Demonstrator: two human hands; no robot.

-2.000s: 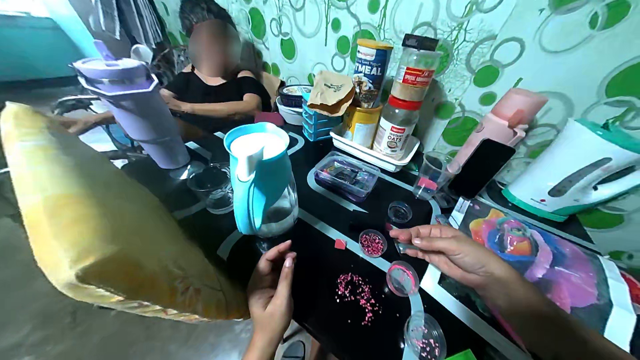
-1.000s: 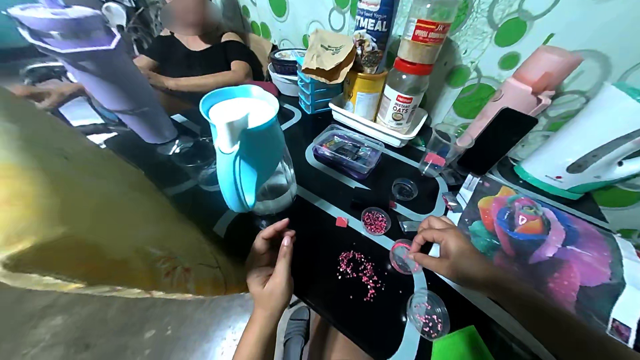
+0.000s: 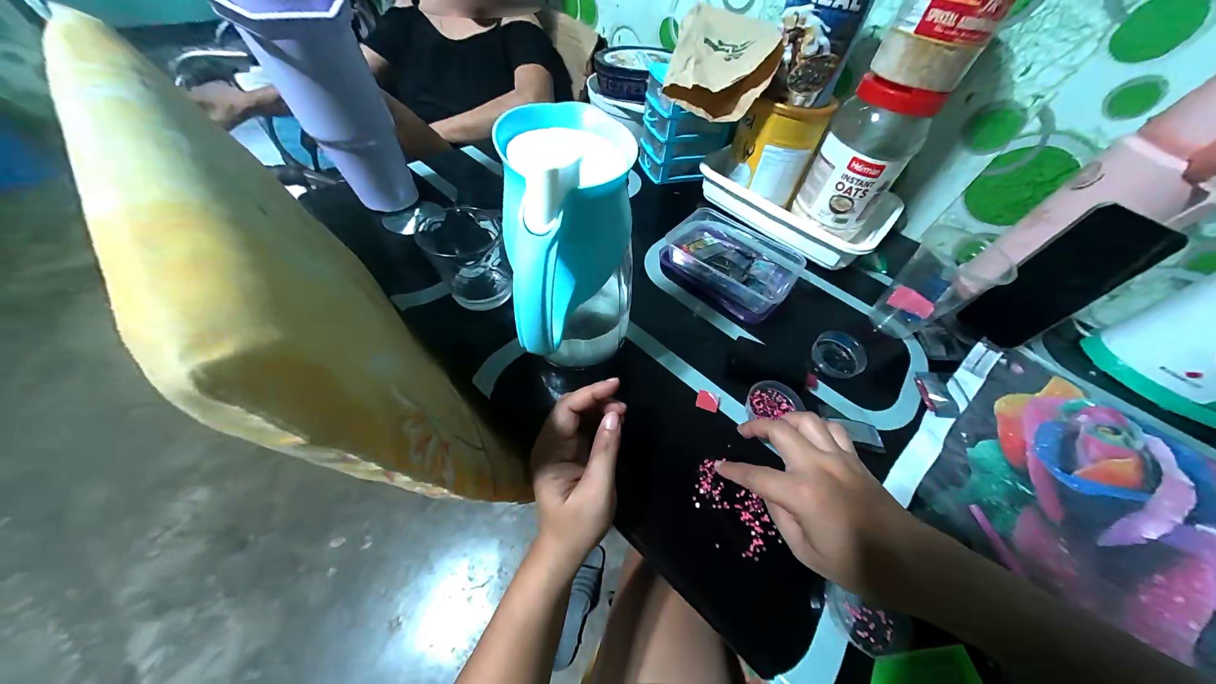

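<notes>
My right hand (image 3: 822, 489) reaches over the black table, its index fingertip at the edge of a scattered pile of small pink beads (image 3: 750, 518). Its fingers are apart and I see nothing held in them. Just above it stands a small round cup of pink beads (image 3: 771, 403); another clear cup with beads (image 3: 869, 622) is partly under my right forearm. My left hand (image 3: 579, 456) is half curled, palm up, by the table's front edge, with nothing visible in it. A small pink square (image 3: 707, 401) lies between the hands, farther back.
A turquoise-lidded pitcher (image 3: 575, 237) stands behind my left hand. A yellow cushion (image 3: 247, 313) fills the left. Farther back are a plastic box (image 3: 731, 261), an oats jar (image 3: 860, 157), a leaning phone (image 3: 1073, 275) and a tumbler (image 3: 323, 104). A person (image 3: 465, 71) sits across the table.
My right hand has moved from the clear cups at the right to the scattered beads. My left hand stays near the table edge.
</notes>
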